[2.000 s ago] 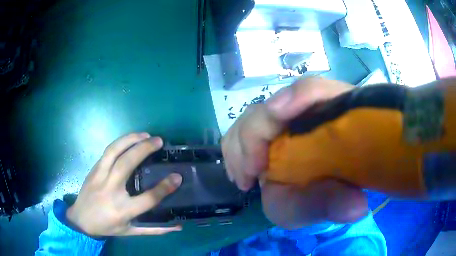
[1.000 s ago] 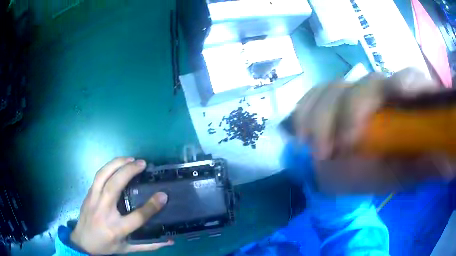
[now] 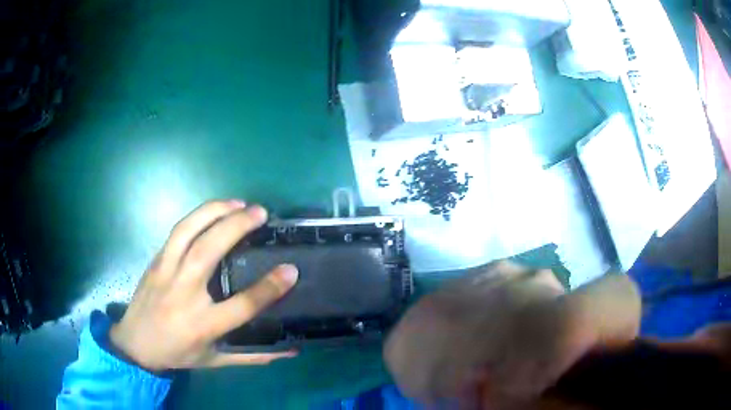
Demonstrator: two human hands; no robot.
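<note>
A black rectangular display housing (image 3: 321,276) lies on the green mat, a small pale loop (image 3: 343,202) sticking out of its far edge. My left hand (image 3: 196,292) holds its left end, fingers on the far edge and thumb on the dark inner plate. My right hand (image 3: 513,336) is blurred, just right of the housing's near corner, closed round the electric screwdriver. The screwdriver (image 3: 649,372) shows only as a dark blurred body at the lower right. Its bit is hidden, so contact with the housing cannot be told.
A white screw feeder (image 3: 465,76) stands beyond on white paper (image 3: 513,216), with a pile of tiny black screws (image 3: 435,181) in front. A dark thin rod (image 3: 335,56) lies left of the feeder. Printed white sheets (image 3: 641,104) lie to the right. Dark stacks (image 3: 32,80) stand far left.
My right hand with the screwdriver has moved left and nearer me, beside the housing, from over the paper's right side. My left hand still holds the housing. The whole view has shifted.
</note>
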